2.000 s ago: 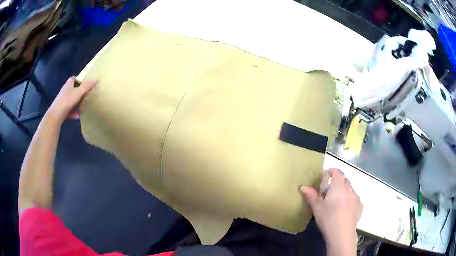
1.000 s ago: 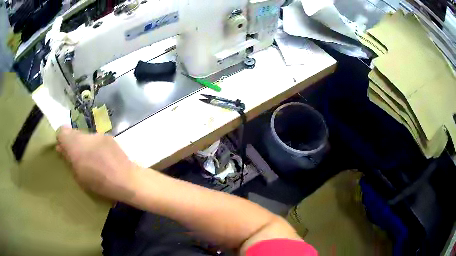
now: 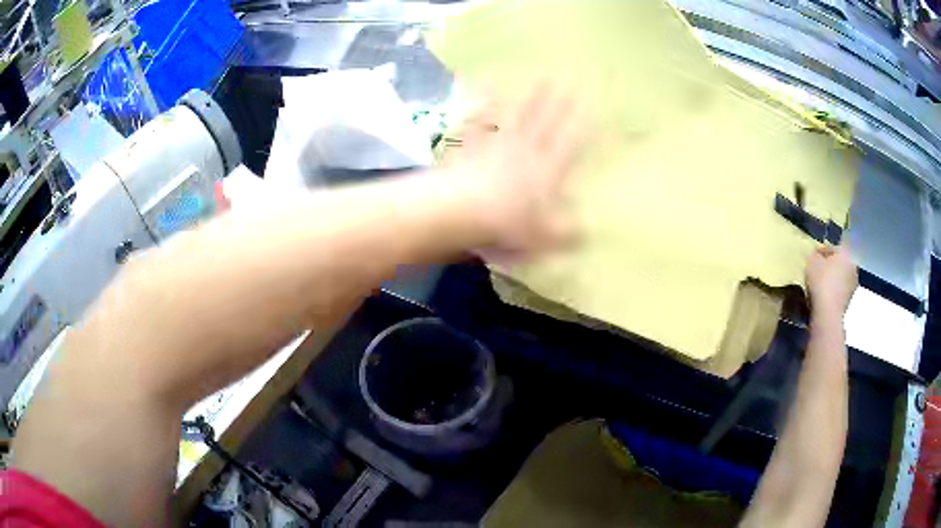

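A large tan panel point(image 3: 660, 175) lies spread over a stack of tan panels point(image 3: 758, 325) at the upper right; the lower layers show at its front edge. A short black strip point(image 3: 805, 219) is on it near its right edge. My left hand point(image 3: 531, 170) is blurred, flat with fingers spread, over the left part of the panel; whether it touches is unclear. My right hand point(image 3: 831, 278) is closed on the panel's right edge, just below the strip.
The white sewing machine point(image 3: 114, 206) stands at the left, partly behind my left arm. White sheets point(image 3: 341, 124) lie beyond the arm. A dark round bin point(image 3: 428, 376) stands below the table edge. More tan panels point(image 3: 568, 480) lie low near a blue object. Blue crates point(image 3: 186, 46) are at upper left.
The view has swung right, from the machine to the stack. The panel with the black strip has moved from beside the machine onto the stack. Both hands are now at it.
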